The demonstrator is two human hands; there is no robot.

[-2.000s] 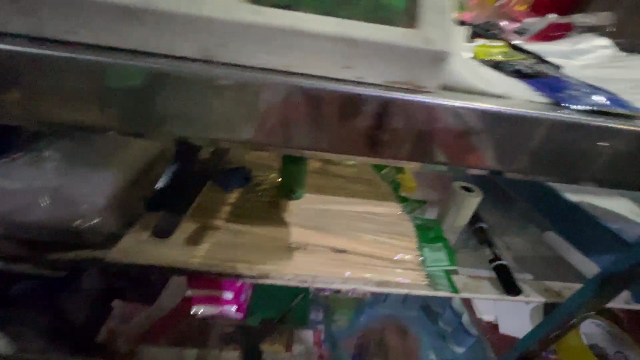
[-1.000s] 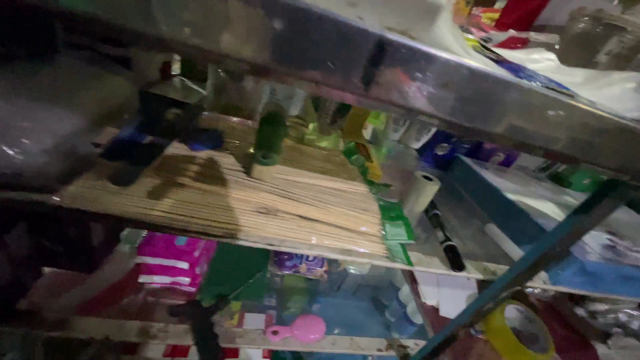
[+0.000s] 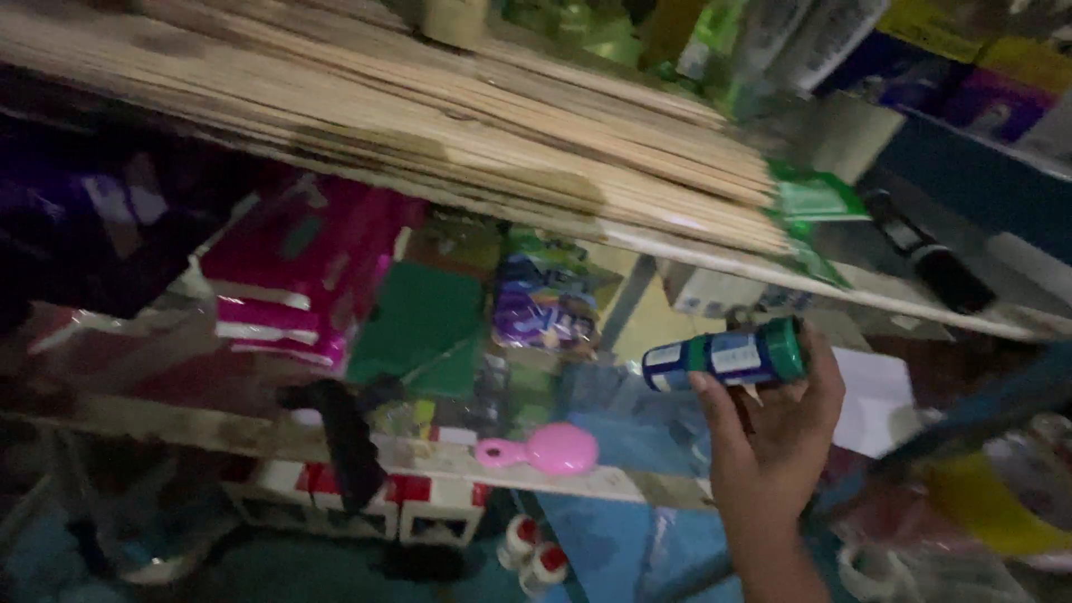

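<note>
My right hand (image 3: 775,427) comes up from the bottom right and holds a small dark blue bottle with a green cap (image 3: 724,356) between thumb and fingers. The bottle lies almost level and bears writing. It is in front of the middle shelf, below the upper shelf's edge. A pink hairbrush (image 3: 561,448) rests on the middle shelf's edge, left of my hand. My left hand is not in view.
Thin wooden sticks (image 3: 536,134) lie in bundles on the upper shelf, beside a black marker-like object (image 3: 930,255). Pink packs (image 3: 310,260) and a purple packet (image 3: 544,306) fill the middle shelf. Red-and-white boxes (image 3: 440,507) stand below. A blue bar crosses at right.
My right hand has come into view with the blue bottle in it. The view has moved down and closer to the shelves.
</note>
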